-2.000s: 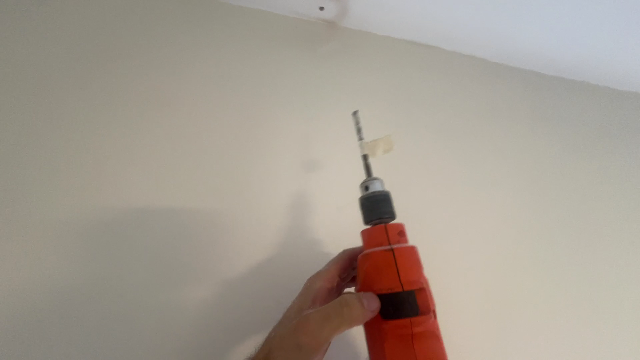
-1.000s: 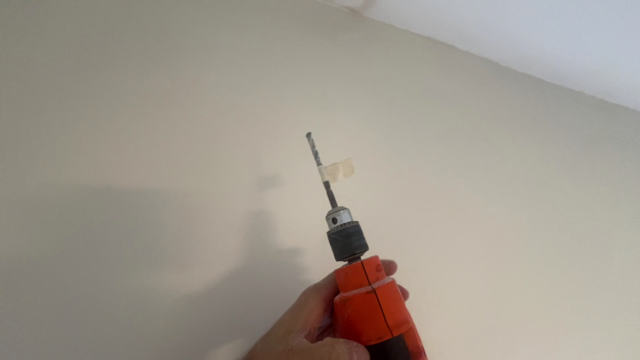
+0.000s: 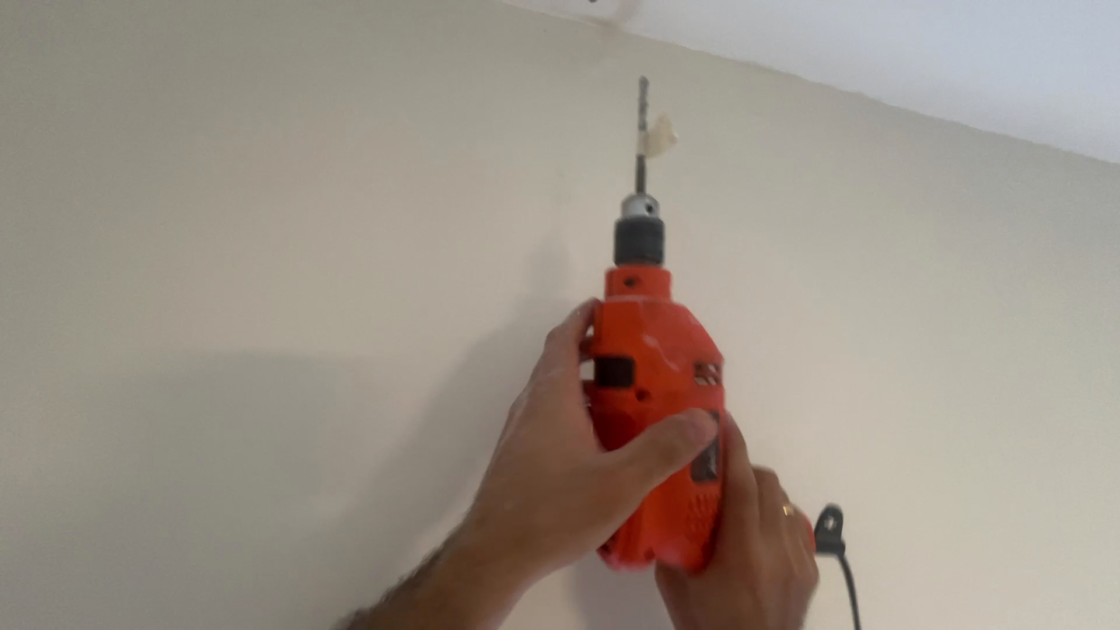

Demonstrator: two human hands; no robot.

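Observation:
An orange corded power drill (image 3: 652,350) points upward in front of the wall, its black and silver chuck (image 3: 639,241) above the body. A twist drill bit (image 3: 643,105) sits in the chuck, with a flag of pale tape (image 3: 661,136) stuck around it. My left hand (image 3: 560,464) wraps the drill body from the left, thumb across its front. Lower right, my right hand (image 3: 752,542), with a ring on one finger, grips the drill's handle, which is mostly hidden. The bit's tip appears just below the ceiling line and does not visibly touch anything.
A plain beige wall (image 3: 262,219) fills most of the view and bears soft shadows. The white ceiling (image 3: 919,52) meets it along a slanting edge, with a small dark spot (image 3: 593,1) at the top. A black power cord (image 3: 849,586) hangs from the handle at the lower right.
More of the drill is in view, and it stands more upright than one second ago. My right hand and the cord now show. My left thumb lies farther down the drill body.

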